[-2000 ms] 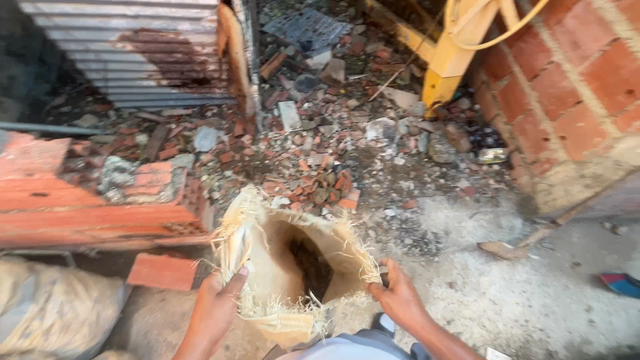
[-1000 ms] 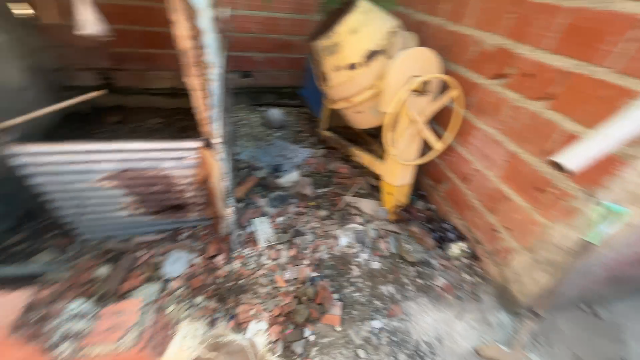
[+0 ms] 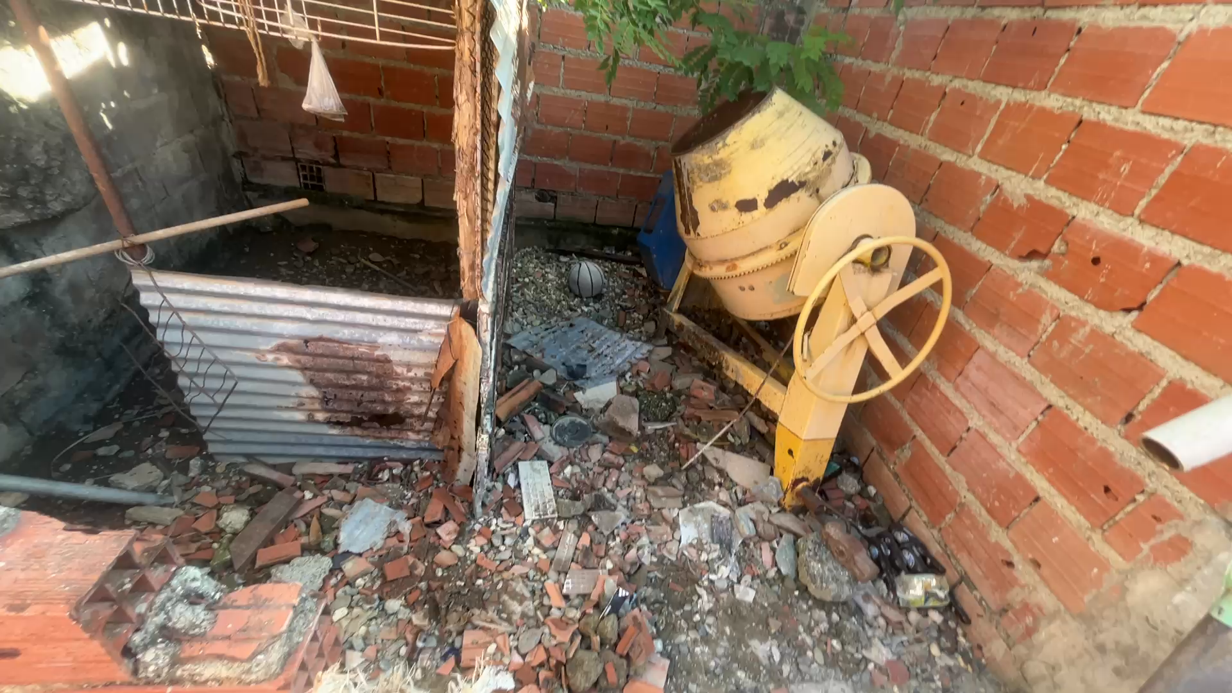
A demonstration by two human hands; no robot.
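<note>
Neither of my hands shows in the head view now. At the bottom edge, left of centre, only the frayed, pale rim of a woven sack (image 3: pixel 371 680) is visible; the rest of it is cut off. Broken brick and stone rubble (image 3: pixel 520 587) covers the ground just beyond the sack. Whether my hands still hold the sack is hidden.
A yellow concrete mixer (image 3: pixel 770 221) stands by the right brick wall (image 3: pixel 1039 318). Left of it are a wooden post (image 3: pixel 470 154) and a rusty corrugated metal sheet (image 3: pixel 318 375). Hollow bricks (image 3: pixel 67 606) lie at lower left; a white pipe (image 3: pixel 1189 433) juts in at right.
The view has tilted up from the sack to the yard and mixer. Two seconds ago both my hands held the sack's open mouth; now they are out of view.
</note>
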